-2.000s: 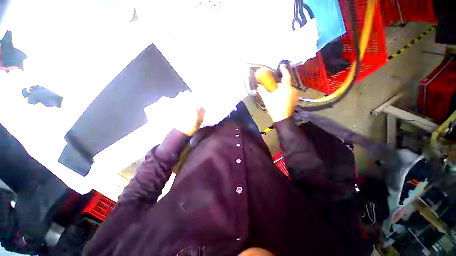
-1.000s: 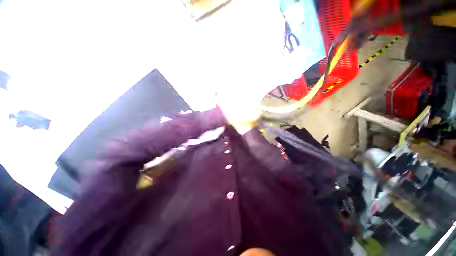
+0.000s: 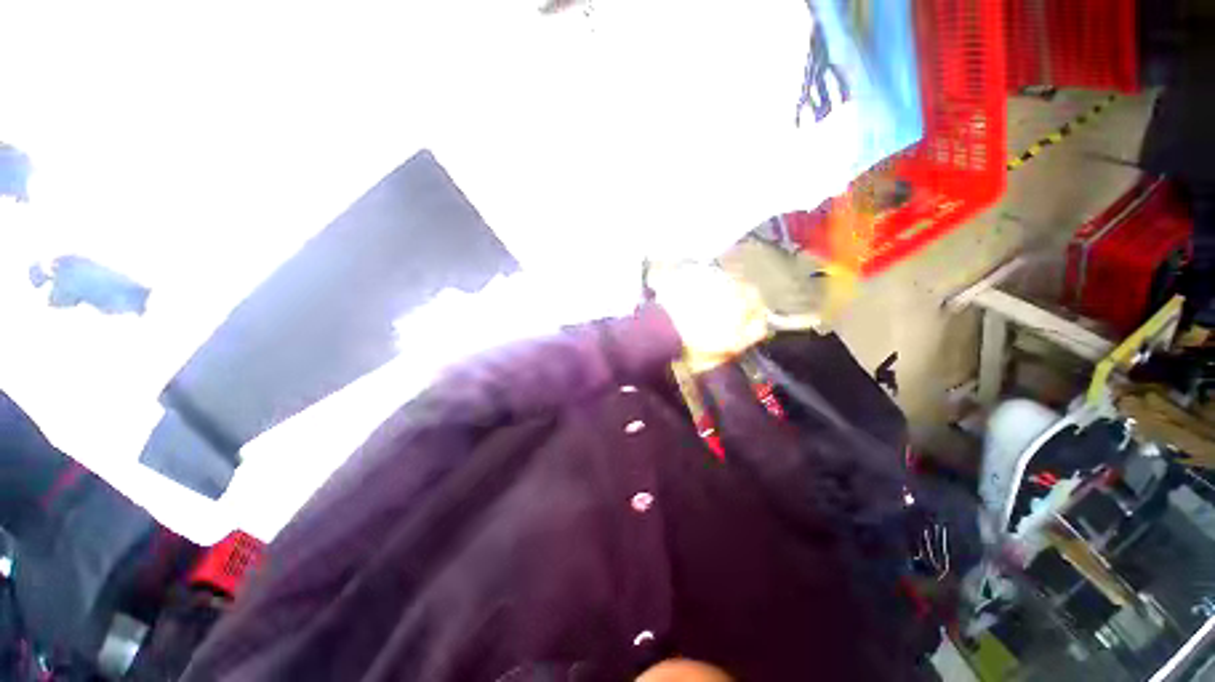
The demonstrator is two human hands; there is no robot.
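Note:
A dark grey garment panel lies flat on the overexposed white table cover, with a darker fold at its lower left end. A small crumpled grey-blue fabric piece lies left of it. My left sleeve crosses my body to a bright, blurred patch where my left hand seems to be; its fingers and anything in it cannot be made out. My right hand cannot be told apart there. The iron cannot be made out.
Black-handled scissors lie by the blue tray at the table's right corner. Red crates stand beyond it. A pale wooden stool and a cluttered station are at the right.
My left hand has moved right, away from the panel, across my body. My right hand was on the orange-yellow handle and is no longer distinct. The view has shifted; the panel keeps its place.

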